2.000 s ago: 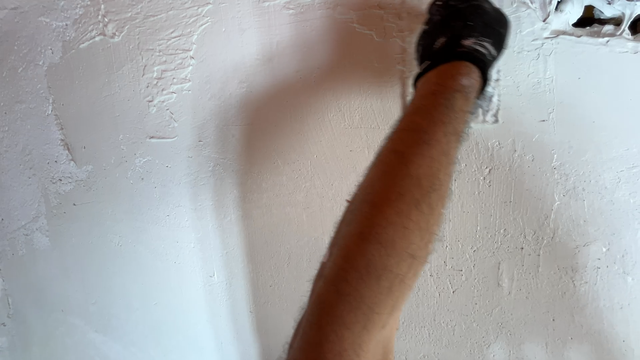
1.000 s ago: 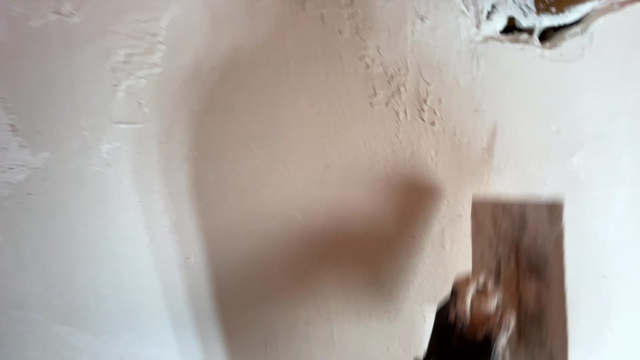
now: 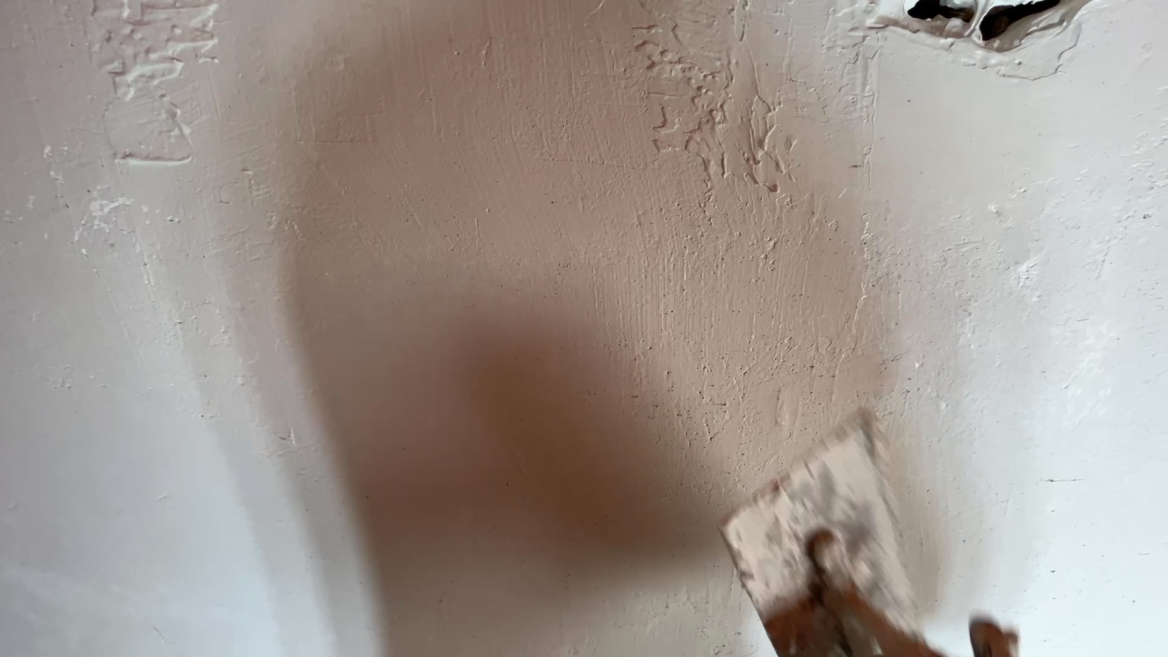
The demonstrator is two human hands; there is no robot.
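A wide, plaster-smeared metal putty knife (image 3: 821, 529) is tilted at the lower right, close to the wall; whether its edge touches the wall cannot be told. My right hand (image 3: 849, 620) holds it from below, with bare fingers laid along the blade and another fingertip showing to the right. The rest of that hand and the tool's handle are hidden below the frame. White plaster (image 3: 712, 301) covers the wall, with fine vertical streaks and small pits in the middle. My left hand is not in view.
A ragged hole (image 3: 995, 18) with dark gaps and thick plaster edges lies at the upper right. Rough plaster ridges (image 3: 712, 109) run near the top centre, and a raised patch (image 3: 155, 82) is at the upper left. A soft shadow falls across the middle.
The gloved right hand was high on the wall two seconds ago, then low at the right with the putty knife upright. Now the blade is tilted to the left.
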